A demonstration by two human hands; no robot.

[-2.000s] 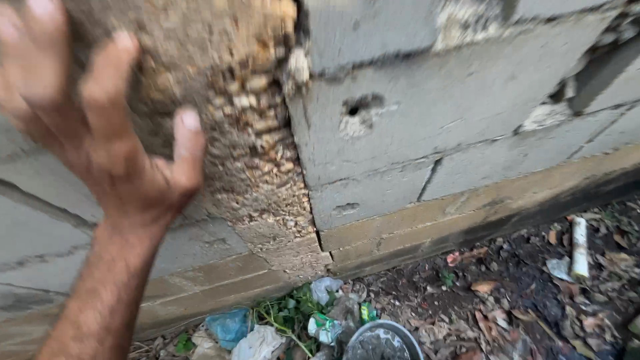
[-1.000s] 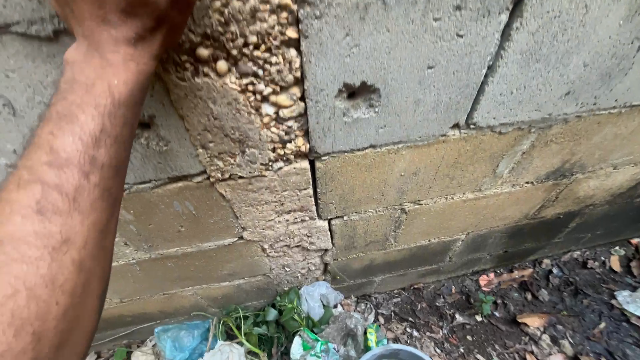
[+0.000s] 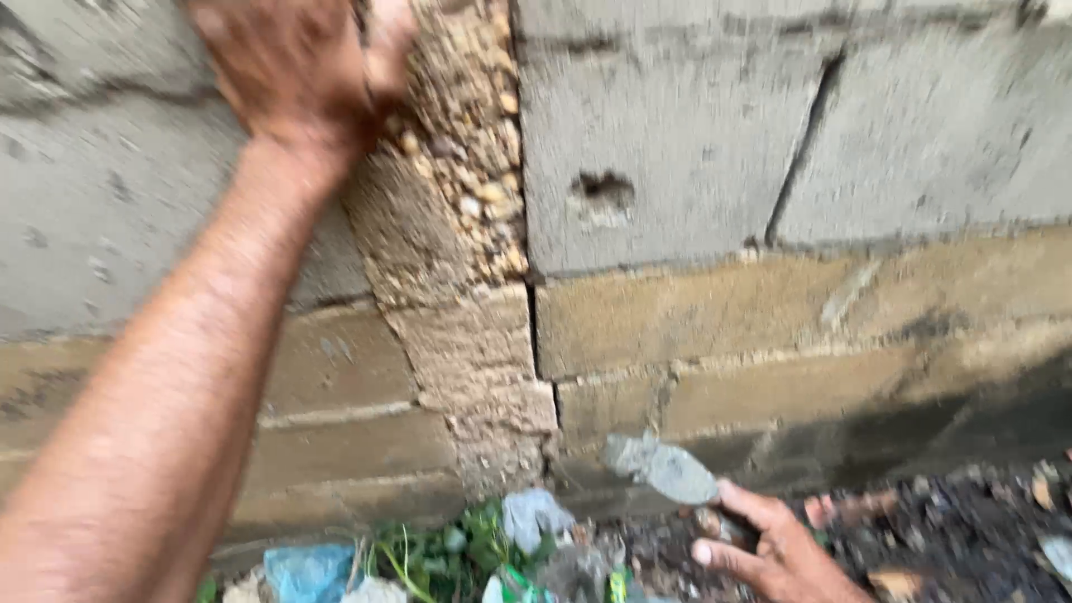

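Observation:
My left hand (image 3: 293, 67) lies against the block wall at the upper left, beside the rough concrete column (image 3: 469, 343) with its exposed pebbles; its fingertips are cut off or blurred, and nothing shows in it. At the lower right my right hand (image 3: 770, 544) grips a small trowel, whose blade (image 3: 670, 471) is coated with wet grey mortar and points left toward the foot of the wall. A dark crack runs down the column's right edge, beside grey concrete blocks (image 3: 670, 142) with a small chipped hole.
Tan lower block courses (image 3: 695, 318) run along the wall's base. Below the column lie green leaves (image 3: 469, 544), a blue plastic bag (image 3: 310, 574), a whitish bag (image 3: 532, 519) and other litter. Dark soil with dry leaves (image 3: 930, 536) spreads at the lower right.
My right hand with the mortar-coated trowel has come into view at the lower right; neither earlier frame shows it. The metal bowl seen at the bottom earlier is out of view.

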